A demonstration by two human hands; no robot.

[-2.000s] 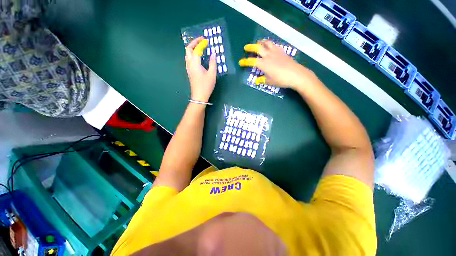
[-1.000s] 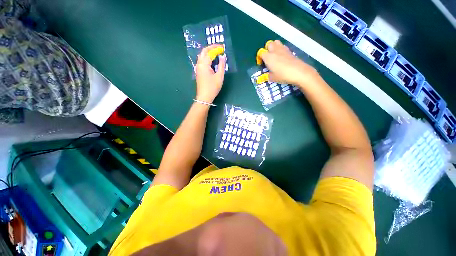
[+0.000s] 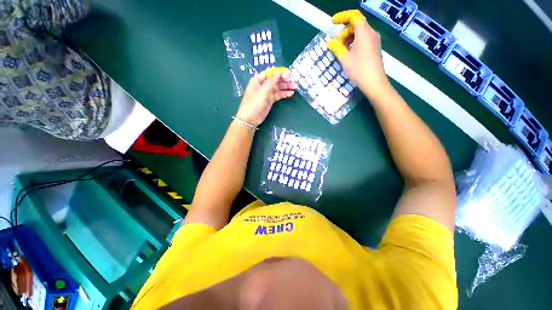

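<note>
A clear sheet with rows of small white pads (image 3: pixel 327 79) lies tilted in front of me. My left hand (image 3: pixel 266 94), with a yellow finger cot, pinches its left corner. My right hand (image 3: pixel 361 51) is over its upper right edge, with yellow-tipped fingers bent and the thumb apart; whether the fingertips hold a pad is not clear. A partly emptied sheet (image 3: pixel 262 48) lies to the left, its lower part beside my left hand. A fuller sheet (image 3: pixel 295 161) lies flat on the green bench nearer my body.
Blue-framed units (image 3: pixel 465 68) run end to end beyond a white strip (image 3: pixel 423 91). A cloudy sheet stack (image 3: pixel 502 197) and crumpled clear film (image 3: pixel 496 263) lie at right. A person's patterned sleeve (image 3: pixel 48 79) is at left. A teal-green cart (image 3: pixel 97 224) stands at lower left.
The worked sheet has turned and shifted up-left. My left hand has moved right from the partly emptied sheet to its corner. My right hand has lifted up and right. The blue-framed units have shifted.
</note>
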